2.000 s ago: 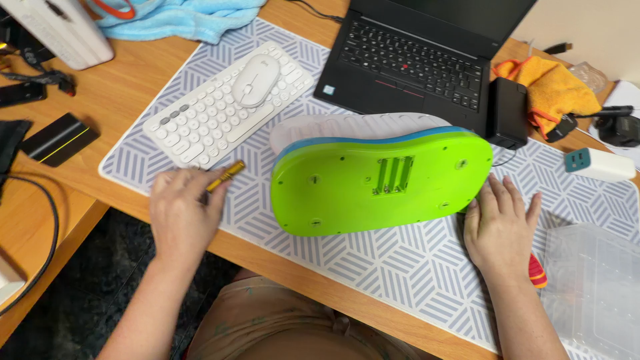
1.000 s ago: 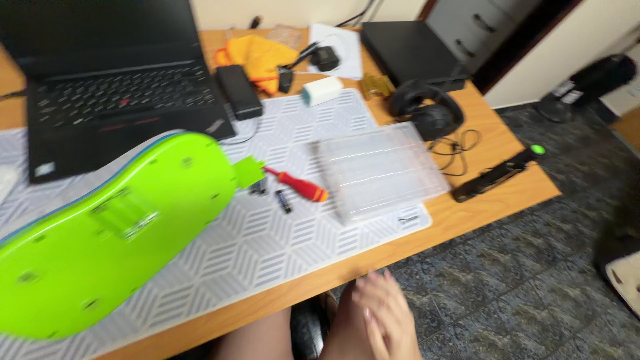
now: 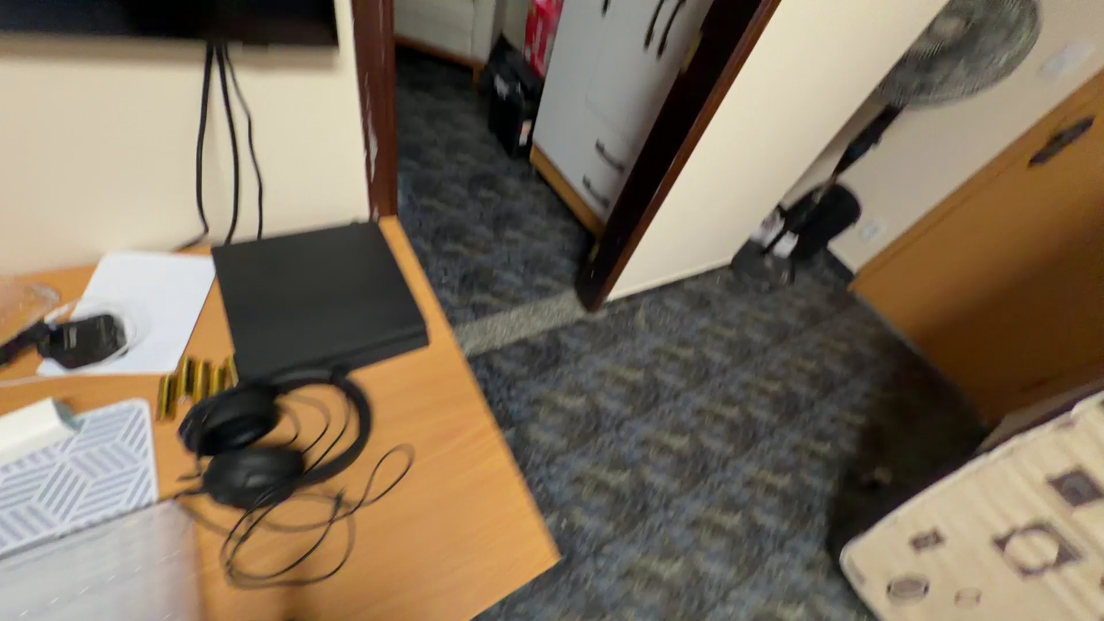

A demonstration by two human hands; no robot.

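Observation:
Neither of my hands is in view, so what they hold or touch is hidden. Black over-ear headphones (image 3: 259, 444) lie on the wooden desk (image 3: 457, 483) with their cable coiled beside them. Several gold and black batteries (image 3: 197, 381) stand or lie in a row behind the headphones. A flat black device (image 3: 319, 297) rests at the back right of the desk. At the lower left, blurred, is part of a clear plastic box (image 3: 103, 569) on the patterned mat (image 3: 86, 470).
A white sheet (image 3: 159, 293) with a black device (image 3: 82, 341) on it and a white block (image 3: 34, 429) are at left. Past the desk are dark carpet (image 3: 690, 414), an open door (image 3: 681, 155), a fan (image 3: 966, 43) and a patterned padded edge (image 3: 992, 526).
The view has swung far to the right. My hands, the laptop and the green-backed toy seen earlier are out of view.

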